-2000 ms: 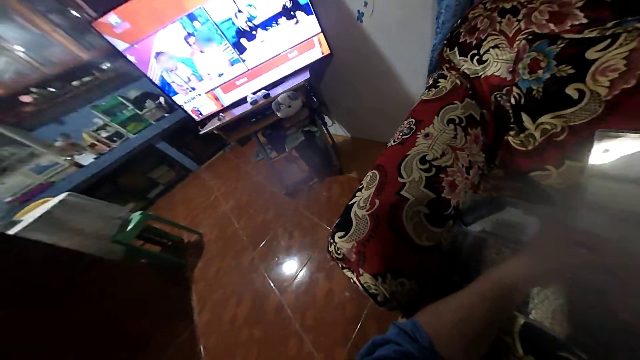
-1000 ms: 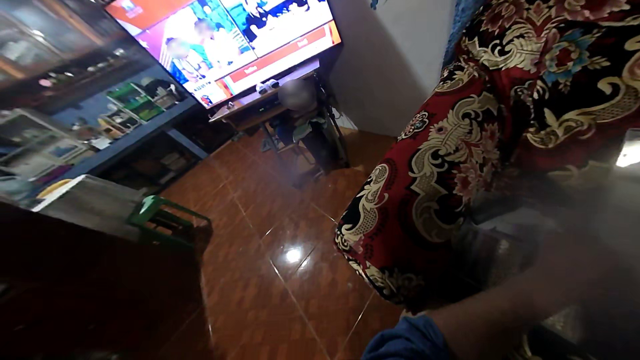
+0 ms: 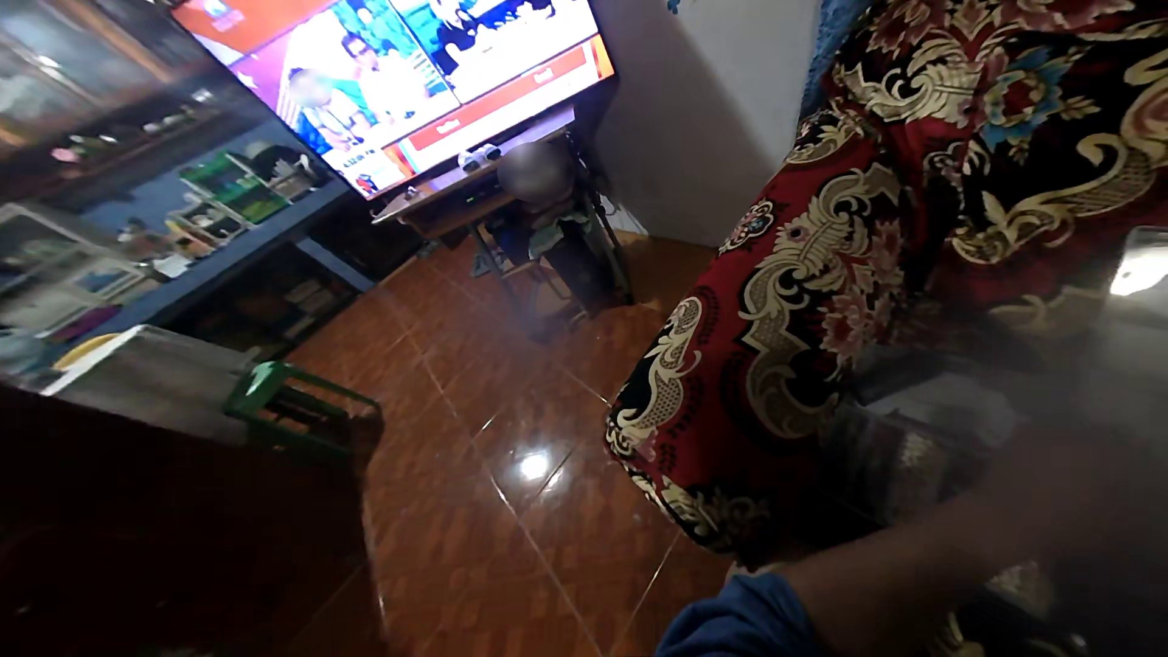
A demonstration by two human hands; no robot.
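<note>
A bare forearm in a blue sleeve (image 3: 744,625) comes in from the bottom edge and reaches to the right; it looks like my left arm. My left hand (image 3: 1068,465) is at its end, dark and blurred, so its fingers and anything in them cannot be made out. Close to it lies a clear, shiny, plastic-like item (image 3: 922,456), partly hazy. Beside and beyond the hand, red and black floral fabric (image 3: 803,274) covers a rounded form. A bright reflection shows on a pale, glossy surface (image 3: 1141,274) at the right edge. My right hand is out of view.
A lit television (image 3: 438,91) stands on a wooden stand (image 3: 484,205), with a rounded object (image 3: 537,173) before it. A green stool (image 3: 301,401) is by a pale box-like object (image 3: 155,379). Shelves and a blue counter (image 3: 210,265) line the left. Reddish tiles (image 3: 474,547) cover the floor.
</note>
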